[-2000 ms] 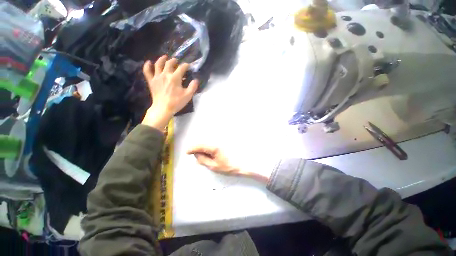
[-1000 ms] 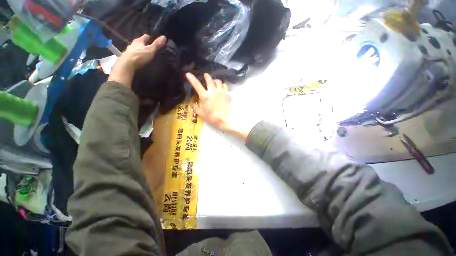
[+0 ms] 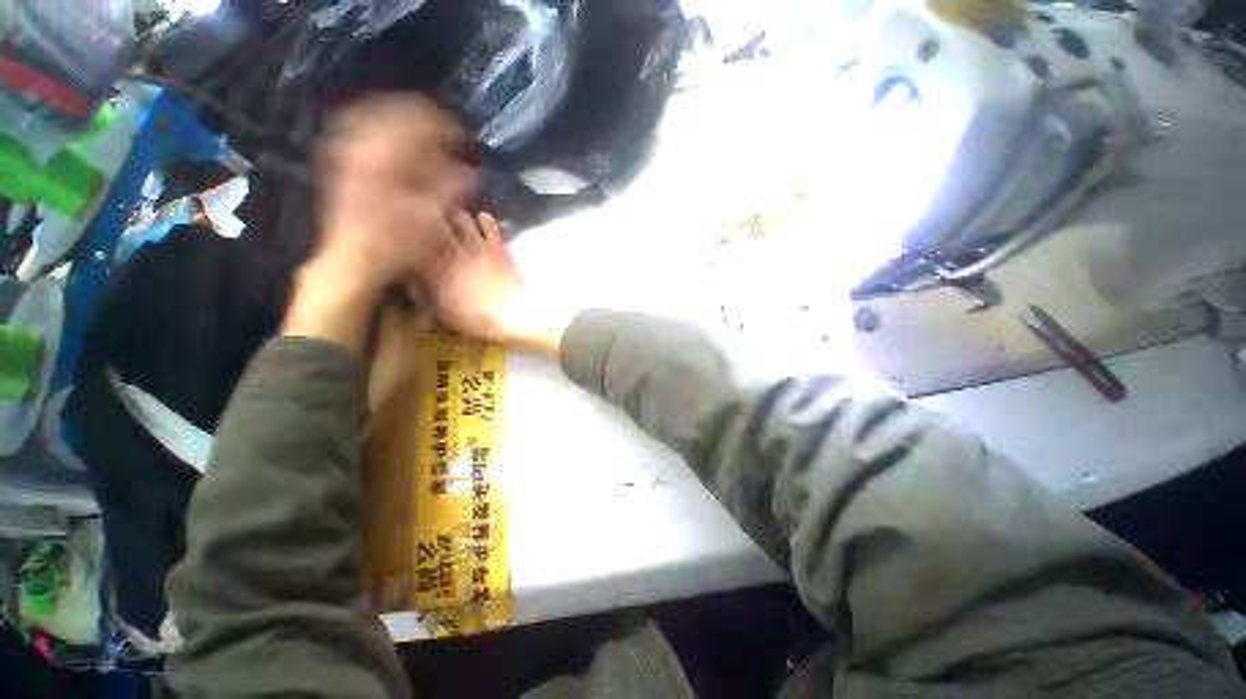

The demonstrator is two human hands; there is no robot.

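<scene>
Both my hands are at the dark fabric heap at the left end of the white table. My left hand [image 3: 390, 178] is blurred over the black fabric; whether it holds anything cannot be told. My right hand [image 3: 472, 277] is just below and right of it, partly overlapped by it, at the fabric's near edge; its grip is unclear. A black plastic bag [image 3: 513, 68], shiny and crinkled, lies just beyond my hands. Black fabric [image 3: 150, 321] also hangs down left of the table.
Yellow packing tape [image 3: 472, 478] with dark characters runs along the left table edge. The off-white sewing machine [image 3: 1011, 164] stands at the right under bright glare. Dark red thread snips [image 3: 1075, 352] lie near its bed. Green and blue items [image 3: 116, 205] crowd the far left.
Since two seconds ago, my right hand has moved from the bare table to the fabric at the left. My left hand has shifted left. More of the yellow tape shows.
</scene>
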